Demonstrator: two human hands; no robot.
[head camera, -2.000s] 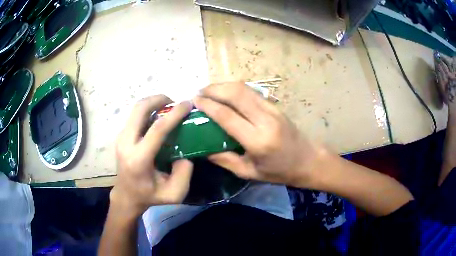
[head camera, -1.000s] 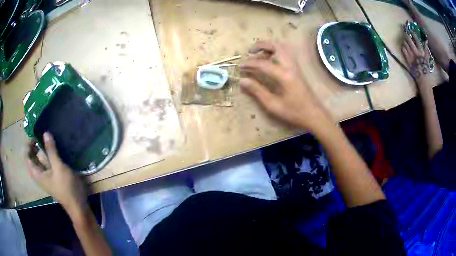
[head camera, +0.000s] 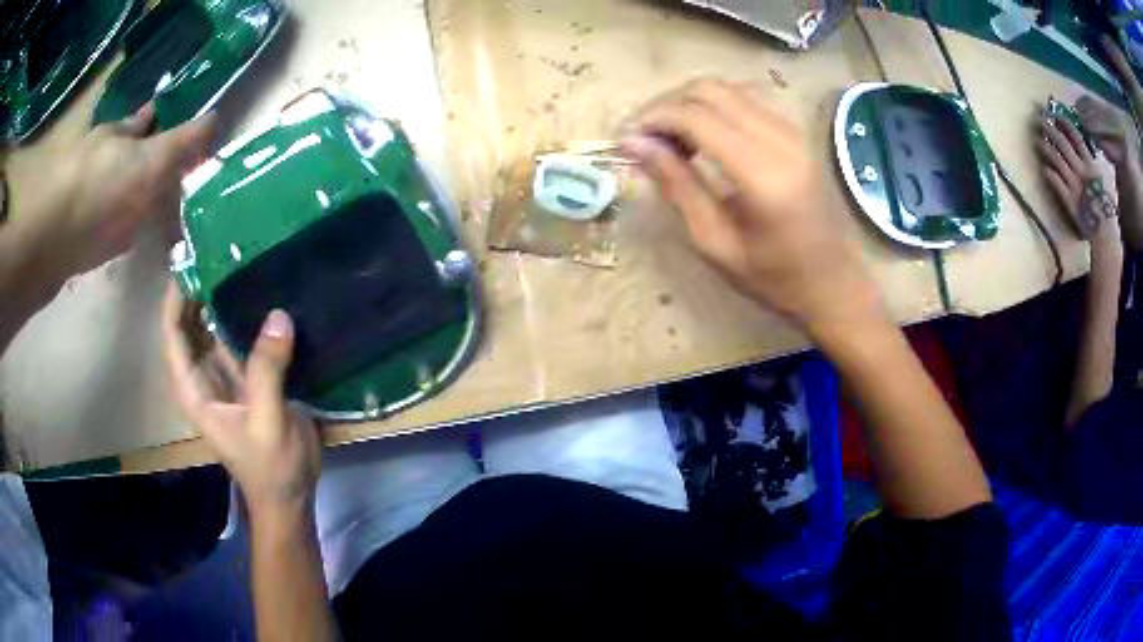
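Note:
My left hand (head camera: 257, 401) grips the near left side of a glossy green car-shaped housing (head camera: 301, 182), its thumb over the dark recess. The housing is tilted above the bench's near edge. My right hand (head camera: 752, 207) is over the bench, fingertips pinched at the ends of thin pale toothpicks (head camera: 599, 153). The toothpicks lie by the top of a whitish oval glue dish (head camera: 574, 186), which sits on a small brownish glue pad (head camera: 552, 238). I cannot tell if a toothpick is lifted.
Another green housing (head camera: 921, 163) lies at right beside a dark cable. More housings (head camera: 188, 57) are at upper left, where another person's hand (head camera: 94, 188) reaches in. A carton (head camera: 783, 15) is at the back. Another worker's hands (head camera: 1084, 182) hold a small green piece at far right.
My left hand has brought the housing right and raised it. My right hand's fingertips have closed near the toothpicks. A coworker's hand has come in at left, near another housing.

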